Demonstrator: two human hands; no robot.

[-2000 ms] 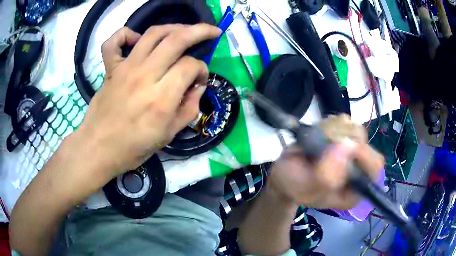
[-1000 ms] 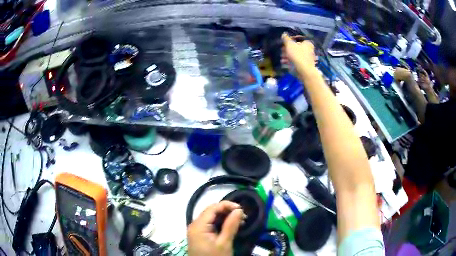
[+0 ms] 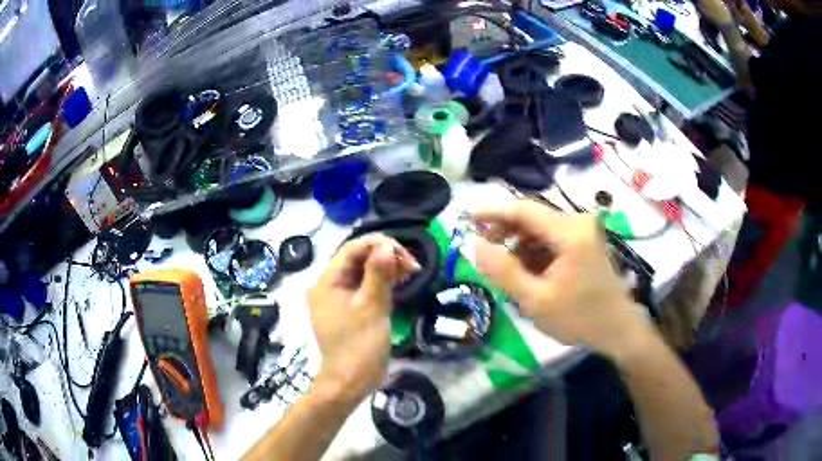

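The open ear cup (image 3: 458, 322), with a blue curved board and a white rectangle inside, lies on the green-and-white sheet. My left hand (image 3: 356, 302) is left of it, above the headphones, thumb and fingers pinched on what looks like a tiny component, too small to make out. My right hand (image 3: 554, 275) is blurred, up and right of the cup, with fingers bent near the blue-handled side cutters (image 3: 453, 252); whether it holds anything cannot be told. The speaker driver (image 3: 407, 410), a black disc with a silver-grey ring, lies at the bench's front edge.
An orange multimeter (image 3: 176, 342) stands left. Behind the hands are a blue tub (image 3: 342, 191), a black ear pad (image 3: 412, 194) and a green reel (image 3: 442, 117). Black parts and red leads lie back right. A purple stool (image 3: 793, 369) is right. Part of another person shows at the upper right.
The view has turned. My right arm has come back from the far rear of the bench to beside the ear cup. The soldering iron seen earlier is no longer in my right hand. My left hand stays pinched.
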